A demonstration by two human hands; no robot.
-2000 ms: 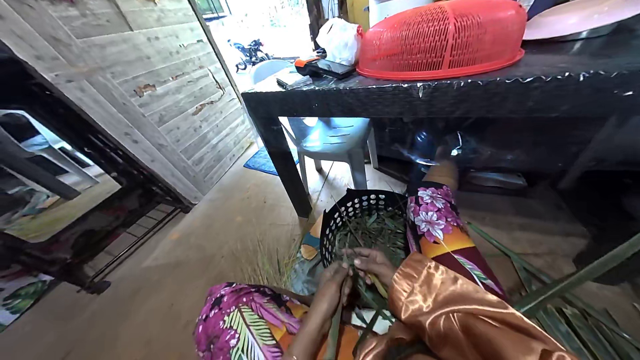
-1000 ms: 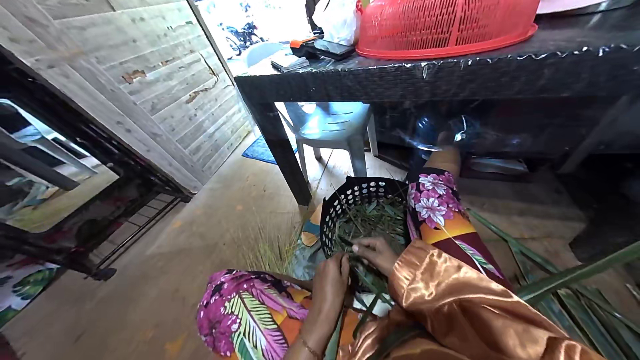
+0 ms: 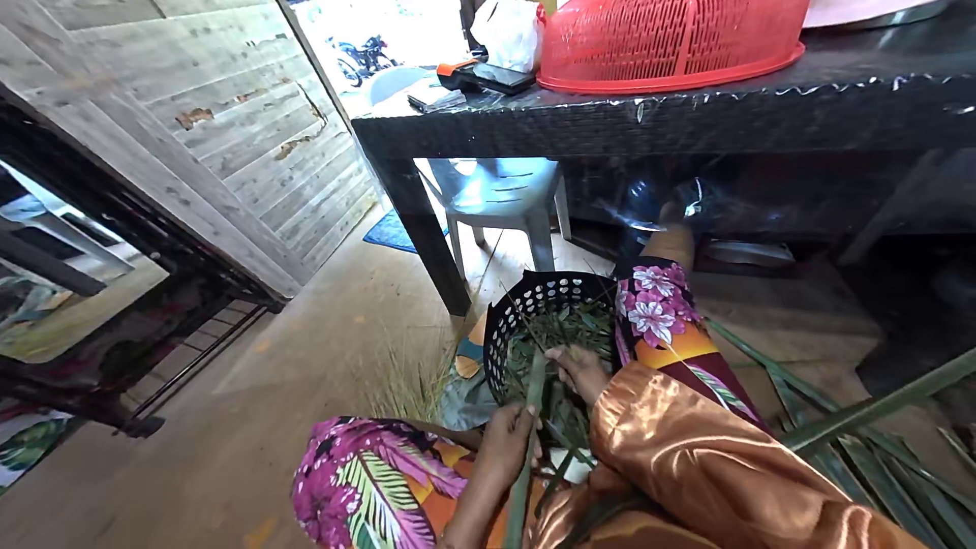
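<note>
A long green palm leaflet (image 3: 526, 450) runs from my lap up to the black plastic basket (image 3: 499, 358). My left hand (image 3: 507, 442) is closed around its middle. Near the leaflet's upper end is my right hand (image 3: 581, 370), its fingers bent; whether it pinches the leaf or a thin strip is hard to tell. The basket, between my legs, holds a heap of green leaf scraps (image 3: 568, 324). A bundle of thin pale leaf ribs (image 3: 408, 389) lies on the floor left of the basket.
A black table (image 3: 648, 126) stands ahead, bearing a red plastic basket (image 3: 671, 46), a white plastic bag (image 3: 507, 34) and a phone (image 3: 499, 78). Behind its leg is a plastic chair (image 3: 499, 191). Palm fronds (image 3: 862, 419) lie at right. A rack (image 3: 198, 351) stands at left.
My hands were close together over the basket; now they are apart, the left lower along the leaflet and the right near its upper end. The leaflet now stands out between them.
</note>
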